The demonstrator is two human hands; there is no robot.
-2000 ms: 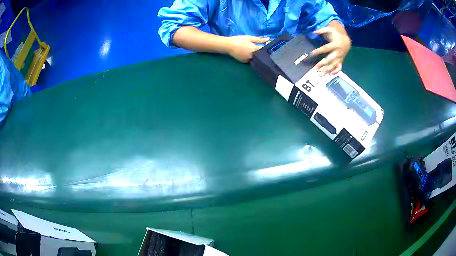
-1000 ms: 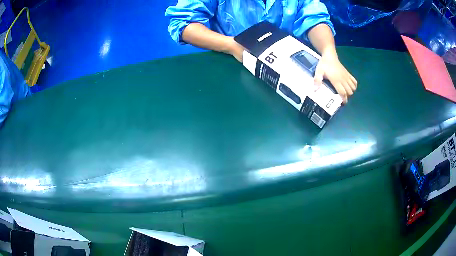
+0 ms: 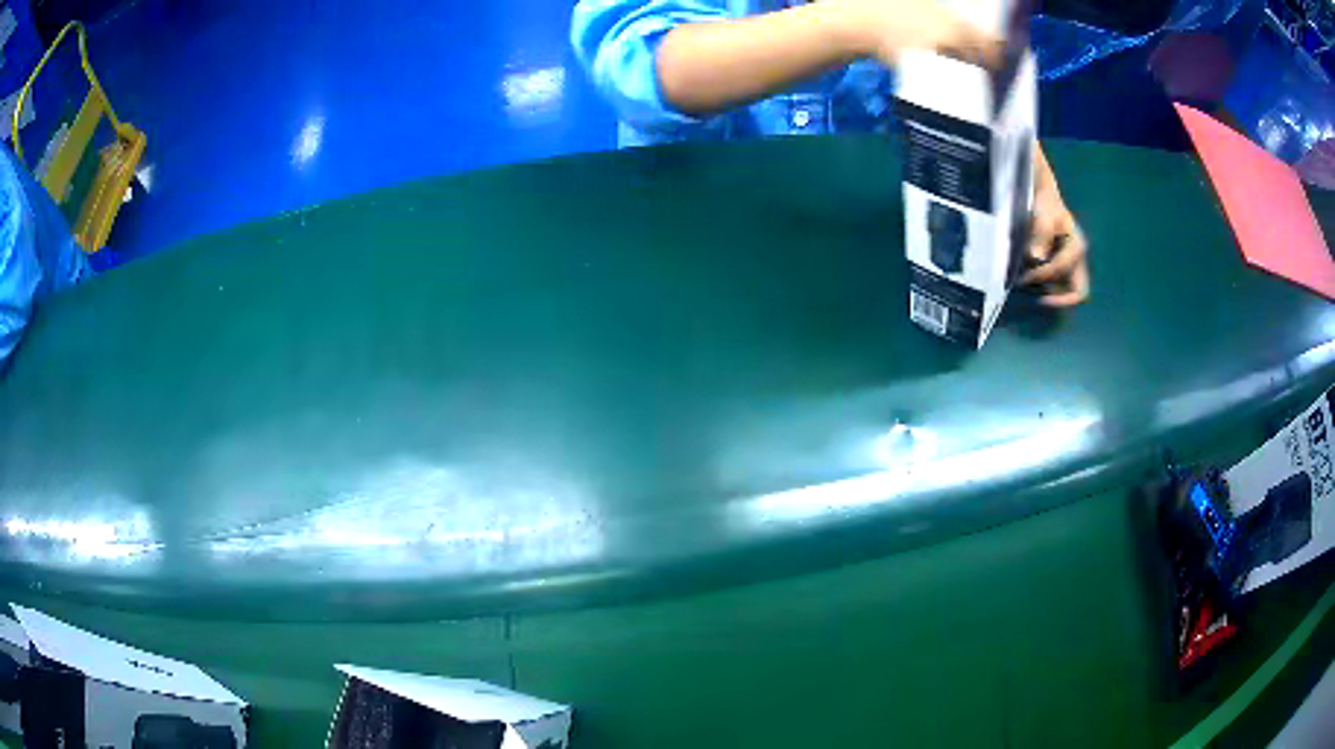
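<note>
Neither of my hands is in view. On the belt along the near edge, an open white and black retail box (image 3: 461,685) with dark foam inside is cut off by the bottom edge. Another open box (image 3: 139,680) lies near the bottom left corner. At the right, a blue and black battery tester (image 3: 1211,515) lies beside red clips (image 3: 1208,629) in a dark tray, next to a white printed box (image 3: 1288,498). Across the bench, another person's hands hold a retail box (image 3: 944,227) on end, one at its top and one beside its right side.
The glossy green bench (image 3: 439,337) spans the middle, with the green belt (image 3: 820,644) along its near side. A salmon panel (image 3: 1259,205) leans at the right. A yellow frame (image 3: 106,183) and a blue sleeve (image 3: 22,256) are at the far left.
The other person's retail box went from lying slanted to standing upright, and one hand moved to its top. The boxes and tester on the belt shifted slightly left.
</note>
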